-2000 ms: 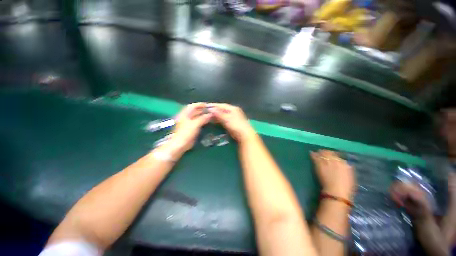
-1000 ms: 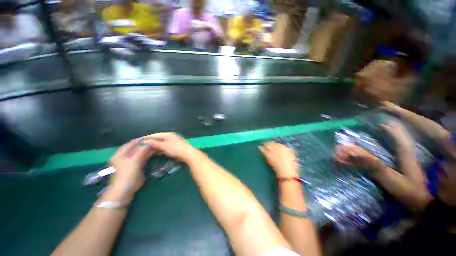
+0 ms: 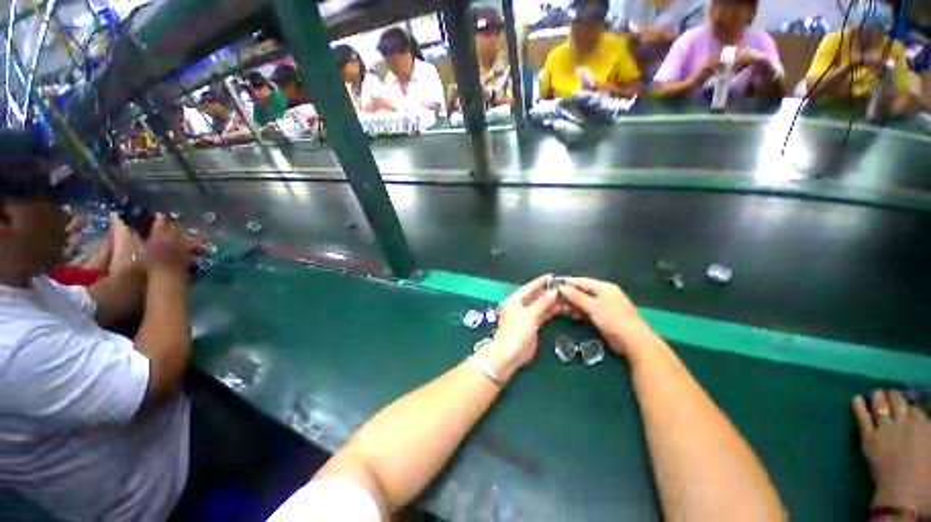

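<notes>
My left hand (image 3: 523, 316) and my right hand (image 3: 604, 308) meet at the fingertips over the bench near the green edge strip. Between them they hold a small dark and silvery unit (image 3: 553, 284), mostly covered by fingers. Two clear, silvery housing frames (image 3: 579, 352) lie on the bench just below my hands. A white and bluish housing part (image 3: 474, 318) lies left of my left hand, and another piece beside my left wrist is partly hidden.
The dark belt (image 3: 572, 224) beyond the green edge strip (image 3: 715, 334) carries scattered units (image 3: 719, 273). A green post (image 3: 352, 153) stands ahead to the left. A neighbour in white sits at left; another person's hand (image 3: 898, 438) rests at right. Several people sit across.
The view has swung left, bringing the left neighbour and post in and the blister tray out. My hands still meet around a small piece, with parts lying beside them.
</notes>
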